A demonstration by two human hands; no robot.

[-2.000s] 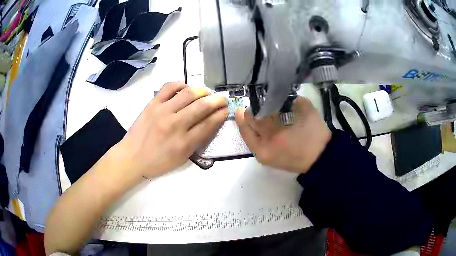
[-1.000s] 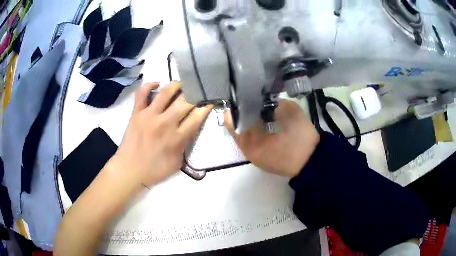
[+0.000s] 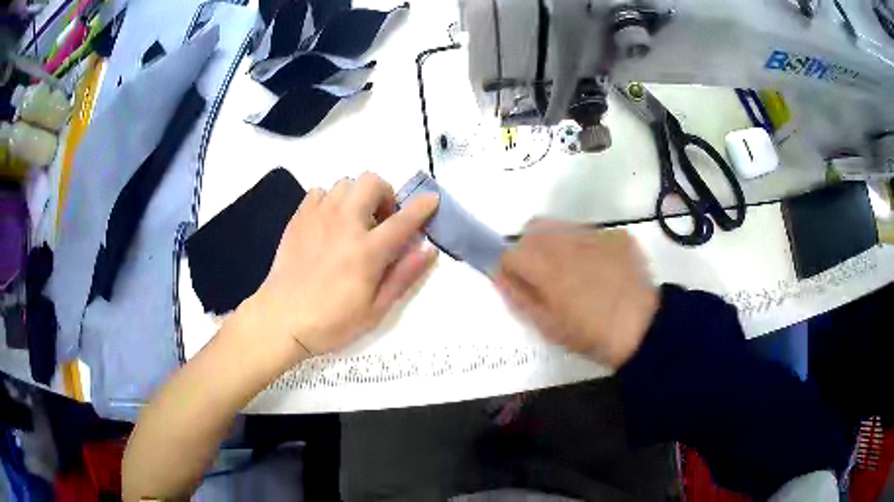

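Note:
A small grey-blue denim piece (image 3: 465, 231) with a dark edge is stretched between both hands, in front of the sewing machine. My left hand (image 3: 345, 257) grips its upper left end with thumb and fingers. My right hand (image 3: 578, 284), slightly blurred, grips its lower right end; the fingers cover that end. The needle and presser foot area (image 3: 510, 123) is behind the hands, apart from the piece. A black fabric stack (image 3: 243, 238) lies left of my left hand.
Curled black and grey sewn pieces (image 3: 304, 106) lie at the back left. Long denim panels (image 3: 137, 294) with a black strip (image 3: 147, 196) cover the left edge. Black-handled scissors (image 3: 698, 186), a white case (image 3: 752, 153) and a dark rectangle (image 3: 829, 229) lie right. The machine head (image 3: 706, 59) overhangs behind.
Both hands have moved away from the needle towards the table's front, with the denim piece now visible between them. The view has shifted, showing the needle area and scissors more fully.

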